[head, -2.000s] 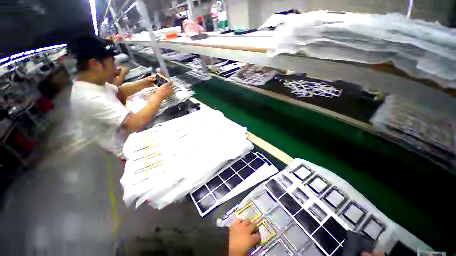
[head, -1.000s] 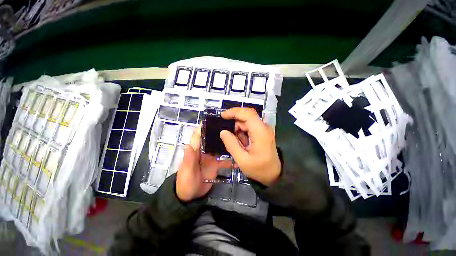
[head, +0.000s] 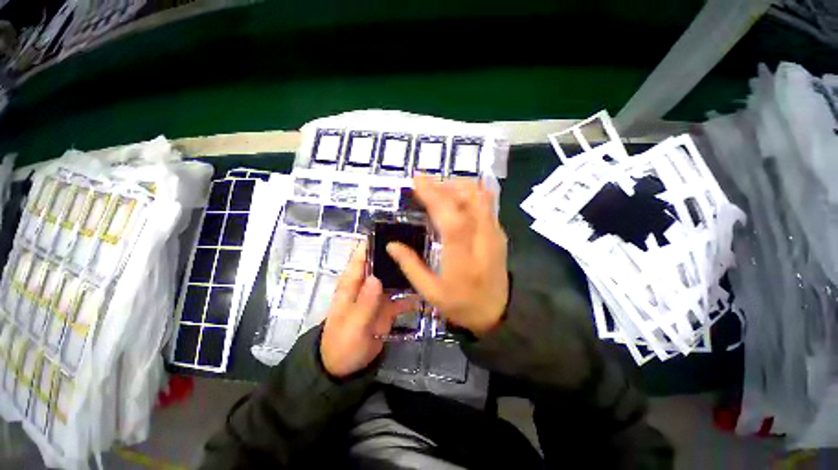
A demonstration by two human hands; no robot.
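Observation:
A dark-rimmed frame with a black pad (head: pixel 397 255) is held above the blister tray (head: pixel 299 252). My left hand (head: pixel 353 317) grips the frame at its left and lower edge. My right hand (head: pixel 464 257) is over its right side, thumb on the black face, other fingers raised and slightly blurred. A die-cut sheet of pads (head: pixel 320 218) lies on the tray, partly hidden by the hands. A row of frames (head: pixel 395 152) sits in the tray's far pockets.
A stack of pad sheets (head: pixel 209 285) lies left of the tray, with the left tray stack (head: pixel 64 266) beyond it. At right are the waste pile (head: pixel 675 294), loose black pieces (head: pixel 628 213) on it, and the right tray stack (head: pixel 798 248). A green conveyor belt (head: pixel 368 64) runs behind.
The view has swung from the line and another worker down to the bench. Since one second ago, my right fingers have lifted and spread, and the thumb has moved left over the pad.

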